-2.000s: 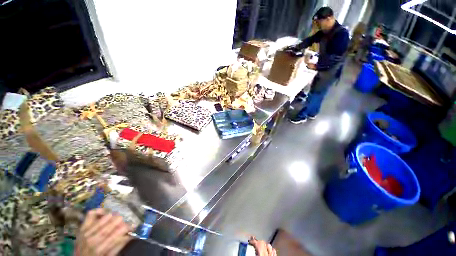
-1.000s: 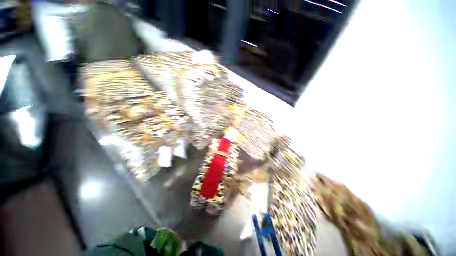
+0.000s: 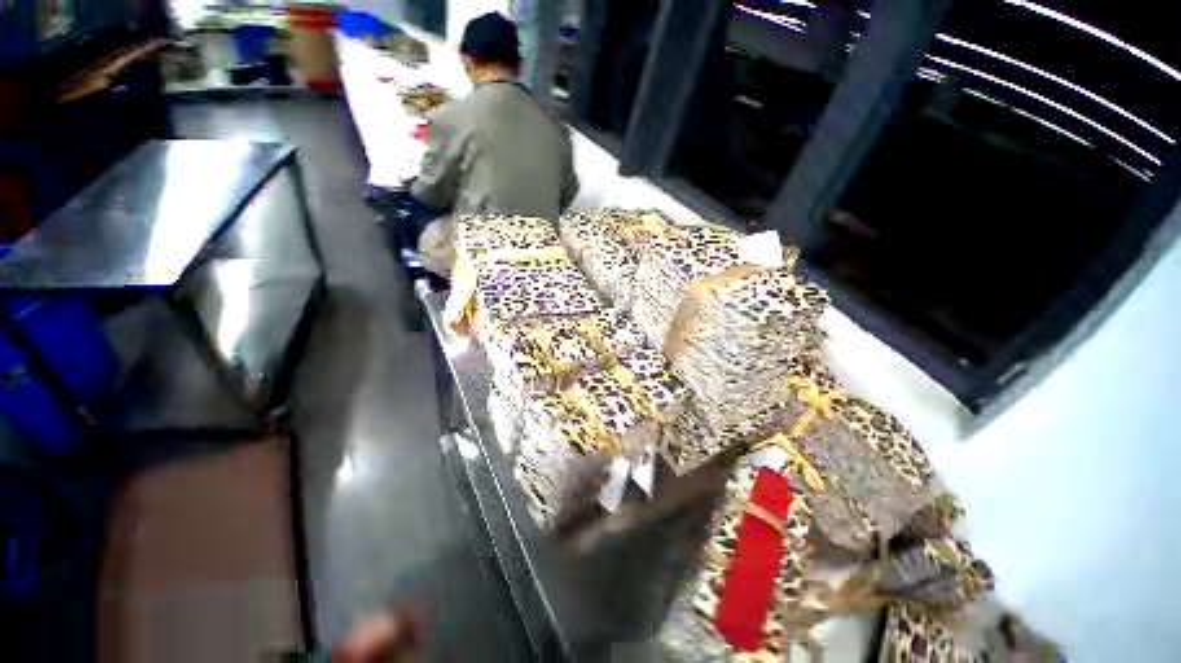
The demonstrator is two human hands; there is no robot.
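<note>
Leopard-print bundles (image 3: 570,389) stand stacked side by side on the metal bench (image 3: 583,570), below the windows. Yellow-orange bands cross some of them, and small white labels hang at the front. A taller bundle (image 3: 745,324) stands behind, nearer the window. A red-banded bundle (image 3: 754,557) lies at the lower right of the stacks. A blurred hand, apparently my left hand (image 3: 378,637), is cut off by the bottom edge, left of the bench and away from the bundles. Its fingers cannot be made out. My right hand is not in view.
A seated person (image 3: 505,156) is at the long white worktable beyond the bundles. A silver metal-topped trolley (image 3: 149,214) stands at the left, with blue tubs (image 3: 52,376) near it. A flat brown surface (image 3: 201,544) is at the lower left.
The view has swung along the bench, so the stacked bundles and the seated person show clearly. The standing person and the red-filled blue tub seen earlier are out of view. Only one hand shows now.
</note>
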